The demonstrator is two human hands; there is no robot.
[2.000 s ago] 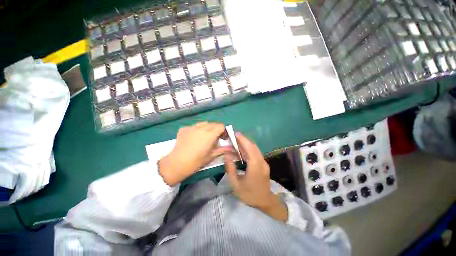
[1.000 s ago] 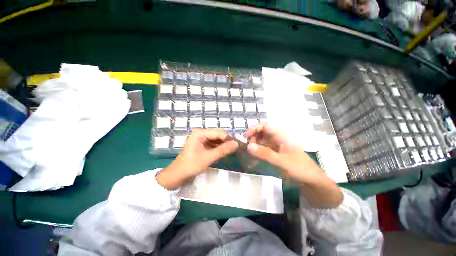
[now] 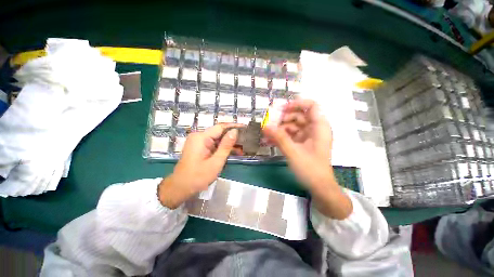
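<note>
My left hand [image 3: 203, 154] pinches a flat dark grey piece [image 3: 249, 138] by its left side, above the front edge of the clear blister tray [image 3: 149, 154]. My right hand [image 3: 303, 140], slightly blurred, holds a small white piece with a yellow edge [image 3: 273, 114] just above and right of the grey piece. Whether the two pieces touch, I cannot tell. A release liner sheet [image 3: 295, 216] with grey rectangular pads lies flat on the green bench below my hands. The tray has rows of square pockets with white and silvery parts.
A pile of loose white paper [image 3: 70, 113] lies at the left, with a grey pad piece [image 3: 130, 86] beside it. White paper [image 3: 319, 92] overlaps the tray's right side. Spare pad sheets [image 3: 374, 162] lie beside a tall tray stack [image 3: 428, 140]. Another person's sleeve [image 3: 466, 235] shows at lower right.
The hands, low over the liner sheet two seconds ago, are now raised above the tray front. My right hand has moved up and slightly apart, and the white, yellow-edged piece is now visible.
</note>
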